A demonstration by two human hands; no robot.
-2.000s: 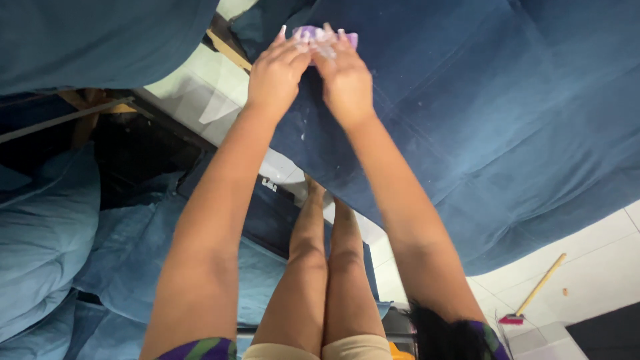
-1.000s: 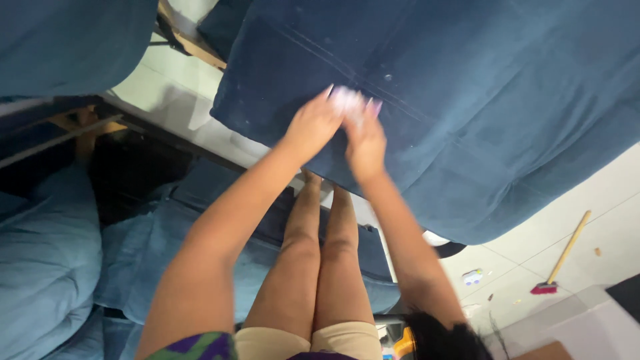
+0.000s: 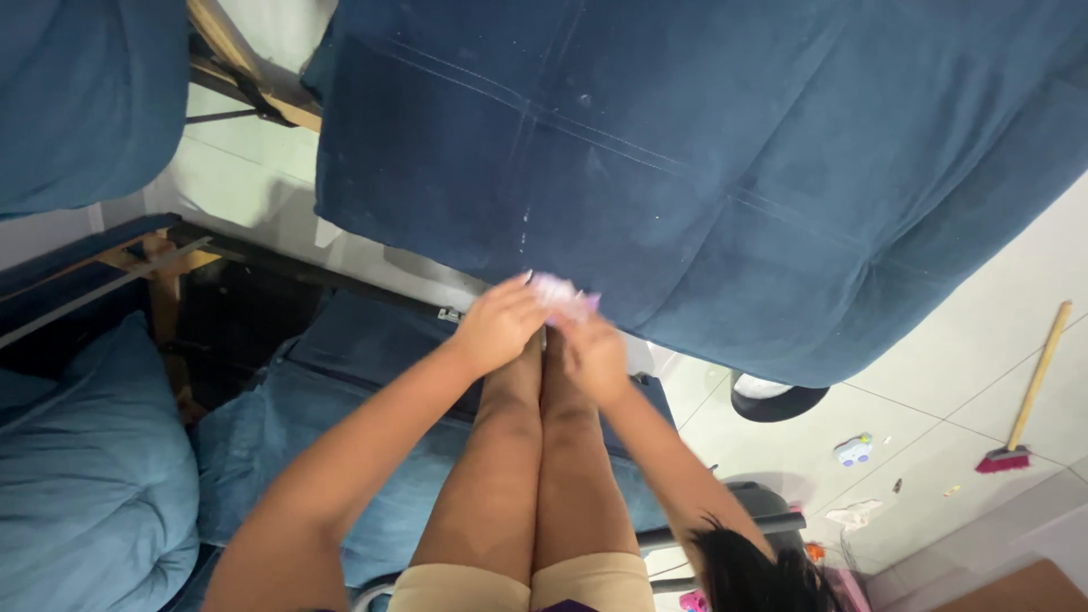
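A small pink and white object (image 3: 563, 296), blurred and perhaps a soft wrapper or cloth, is held between both hands. My left hand (image 3: 503, 325) grips it from the left side, and my right hand (image 3: 595, 353) has it from the right and below. Both hands are over the near edge of a dark blue upholstered cushion (image 3: 629, 170) with stitched seams. White specks mark the fabric just beyond the fingers. My bare legs run down below the hands.
An opened sofa frame with wooden parts (image 3: 166, 272) and blue cushions (image 3: 93, 459) lies left. On the tiled floor at right are a broom (image 3: 1033, 391), a small toy car (image 3: 853, 450), a black round object (image 3: 778, 404) and scraps.
Both hands, with the pink and white object between them, have come down across the blue cushion from its far part to its near edge. More floor shows at right as the view has shifted.
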